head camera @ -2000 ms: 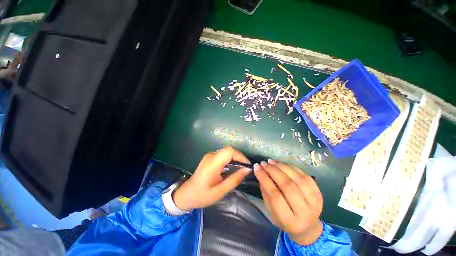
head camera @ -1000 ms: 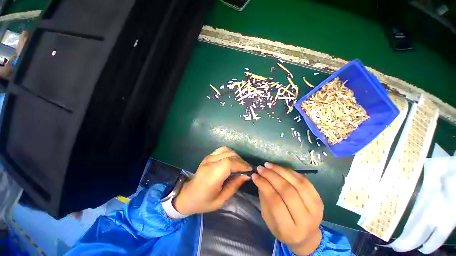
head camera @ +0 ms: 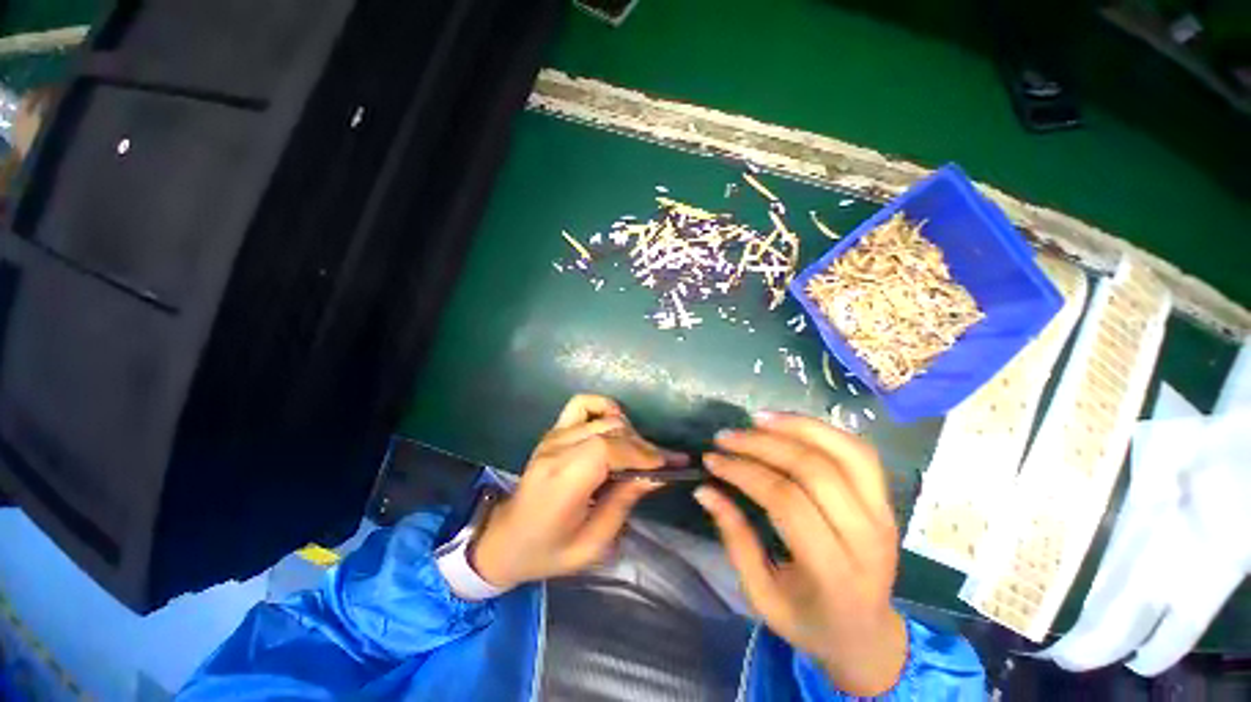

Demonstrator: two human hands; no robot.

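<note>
A dark, thin unit is seen edge-on over the bench's near edge. My left hand grips its left end between thumb and fingers. My right hand is at the unit's right end, thumb and fingers spread apart; whether a fingertip touches the unit or holds a small part cannot be told. A loose pile of tan and white slivers lies on the green mat. A blue open bin holds many tan slivers.
Large black stacked trays stand at the left. Sticker sheets with rows of tiny pieces lie right of the bin, and white curling liner beyond them. A worn cream strip runs along the back. A black device lies on the far ledge.
My right thumb and fingers have opened and drawn slightly away from the unit. The dark strip showing beyond my right hand is no longer visible. My left hand keeps its grip. The view has shifted slightly.
</note>
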